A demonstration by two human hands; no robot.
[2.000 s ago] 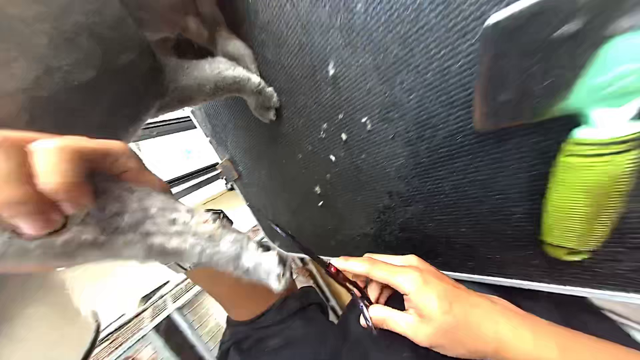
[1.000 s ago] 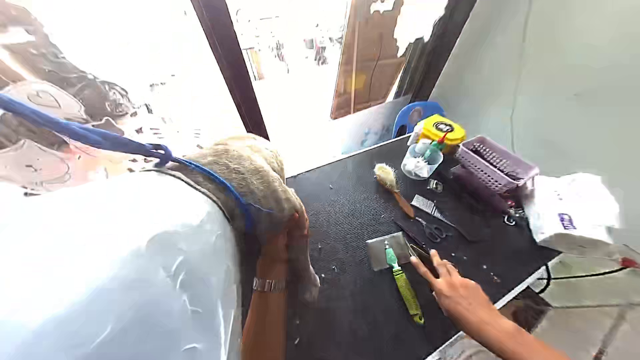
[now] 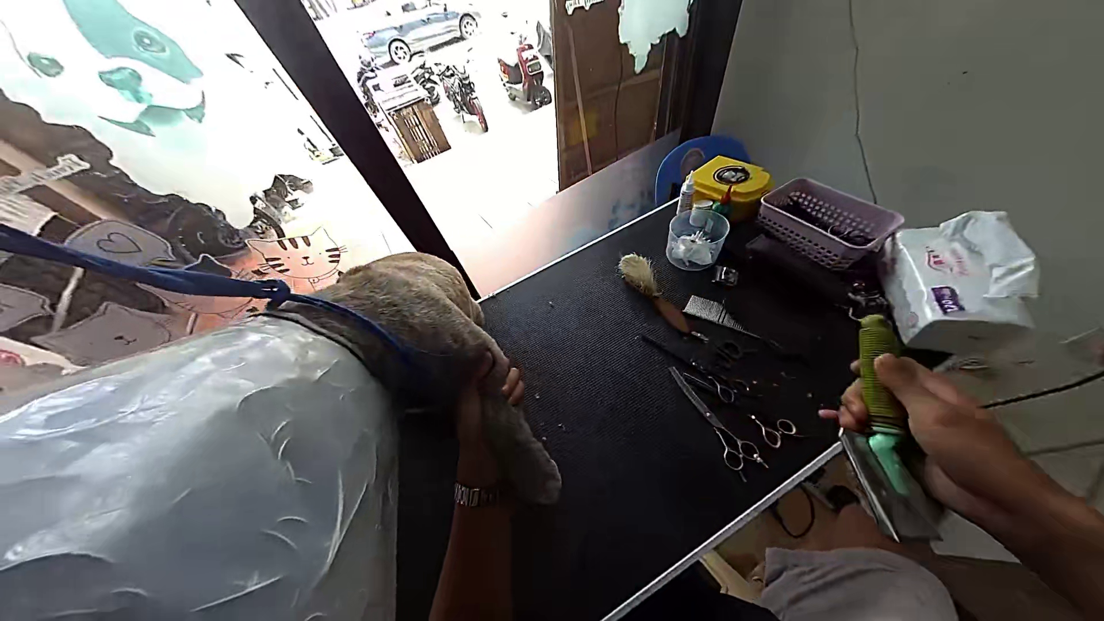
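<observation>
My right hand [image 3: 914, 401] grips the ribbed green handle of a slicker brush [image 3: 881, 371], held past the table's near edge with its flat head pointing down. My left hand [image 3: 487, 397], below a wristwatch-like metal band, is around the upper leg of a grey-furred animal [image 3: 405, 332]; much of the hand is hidden by the leg. The animal's paw [image 3: 542, 483] hangs over the black table mat. A blue strap [image 3: 164, 274] lies across its body. On the mat are several scissors [image 3: 711, 418], a metal comb [image 3: 716, 312] and a wooden-handled bristle brush [image 3: 640, 274].
A translucent plastic sheet [image 3: 198, 466] fills the lower left. Toward the table's far right corner stand a clear tub [image 3: 697, 241], a yellow box [image 3: 733, 177], a purple basket [image 3: 824, 228] and a tissue pack [image 3: 949, 285]. Glass panels [image 3: 293, 172] stand beyond the animal.
The slicker brush lay on the mat one second ago; my right hand has lifted it and moved right. The scissors my right hand held two seconds ago are no longer in it.
</observation>
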